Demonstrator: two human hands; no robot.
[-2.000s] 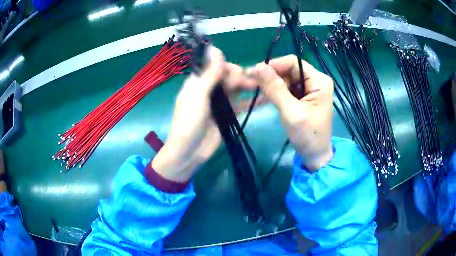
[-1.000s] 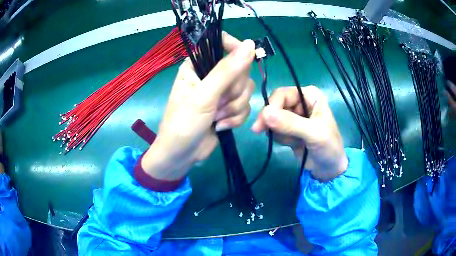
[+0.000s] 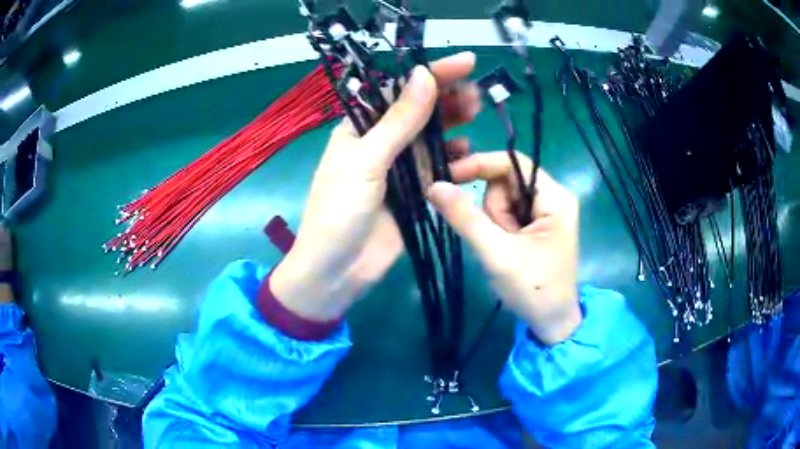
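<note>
My left hand point(image 3: 351, 184) holds a bunch of black cables point(image 3: 430, 281) upright in front of me. Their black connectors point(image 3: 340, 32) with whitish centres stick out above the hand, and their small silvery ends hang near the bench's front edge. My right hand point(image 3: 526, 237) is close beside it and holds a couple of black cables, with a connector point(image 3: 498, 91) and another, blurred one above it. Its thumb and finger reach to the left hand's bunch; whether they grip it I cannot tell. A dark red band point(image 3: 298, 317) is round my left wrist.
Red cables point(image 3: 228, 158) lie fanned at the left on the green bench point(image 3: 210, 351). Black cables point(image 3: 605, 175) lie at the right, partly under a black housing point(image 3: 710, 131). A grey bin point(image 3: 42, 162) is far left. Clear plastic point(image 3: 123, 388) lies at the front edge. Blue sleeves show at both sides.
A black housing has appeared over the cables on the right. My right hand has moved close to the left hand's bunch and now holds cables with connectors upright.
</note>
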